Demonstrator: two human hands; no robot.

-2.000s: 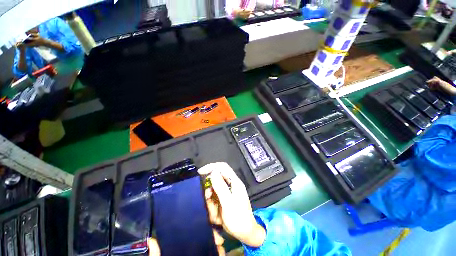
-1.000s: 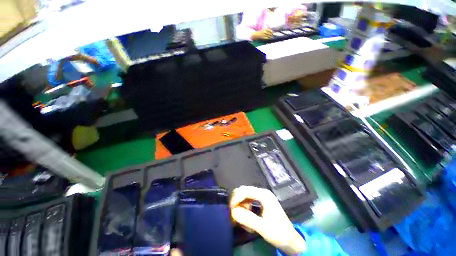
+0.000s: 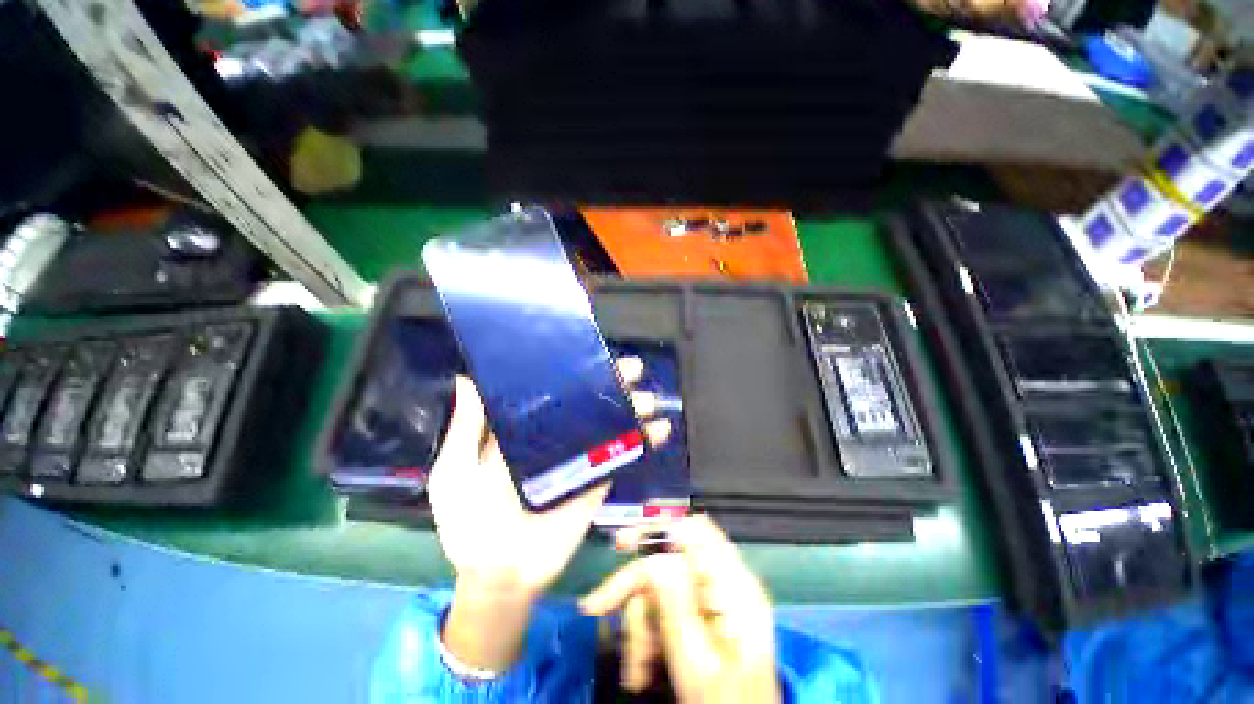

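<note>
My left hand (image 3: 488,516) holds a smartphone (image 3: 534,360) tilted above the foam tray (image 3: 750,392). Its screen is dark blue with a red block at the lower edge. My right hand (image 3: 695,605) is blurred, its fingers bent at the tray's front edge, just below a phone (image 3: 660,461) that lies in a slot with a lit red spot at its bottom. A small shiny bit shows at the fingertips; I cannot tell whether it is held. Another dark phone (image 3: 399,399) lies in the left part of the tray. An open-back phone (image 3: 866,392) lies in the right slot.
Left tray (image 3: 261,413) holds several open-back phones. Right tray (image 3: 970,399) holds dark phones screen-up. Behind are an orange mat (image 3: 688,248) with small plugs and a tall black tray stack (image 3: 688,110). A scuffed post (image 3: 206,151), mouse (image 3: 193,241) and label rolls (image 3: 1169,193) stand around.
The view has turned further down. The phone has been raised and tilted over the tray, with my left hand now visible beneath it. My right hand has moved away from the phone's side, toward me.
</note>
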